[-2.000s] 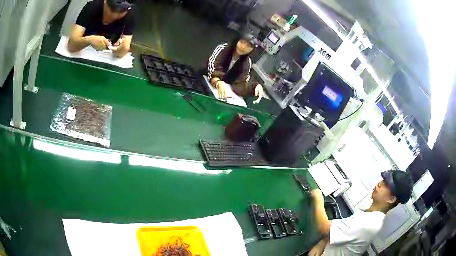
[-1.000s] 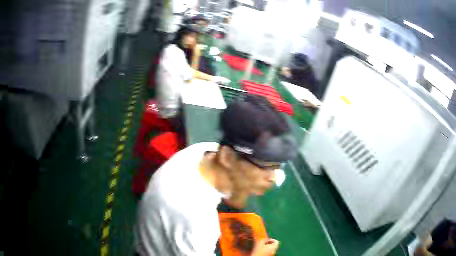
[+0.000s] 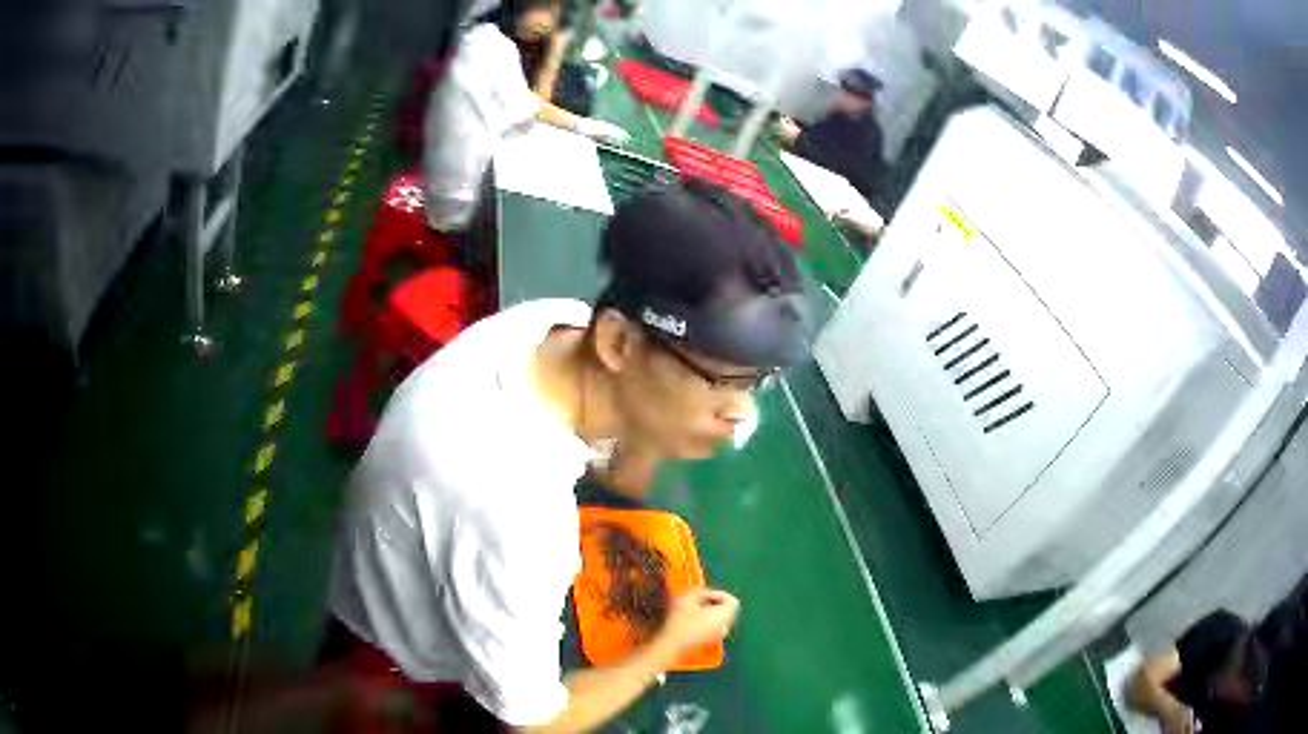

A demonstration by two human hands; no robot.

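Note:
Neither of my hands is in the picture. Nearest in front of me a person in a white shirt and dark cap point(image 3: 703, 273) leans over the green bench point(image 3: 782, 531). An orange parts tray point(image 3: 700, 657) lies on the bench by this person's chest. A heap of thin dark strips point(image 3: 631, 581) is in it. The person's hand point(image 3: 699, 620) is over the tray's right part, fingers bent. I cannot tell whether it holds a strip.
A large white machine point(image 3: 990, 359) stands right of the bench. Red stools point(image 3: 430, 304) stand at the left, beside yellow-black floor tape point(image 3: 280, 402). Red trays point(image 3: 732, 187) and other people are farther along the bench. Another person point(image 3: 1219, 667) is at the lower right.
The view has swung from the white sheet, keyboard and monitor to the person in the cap. Since one second ago, this person and the tray sit higher in the picture.

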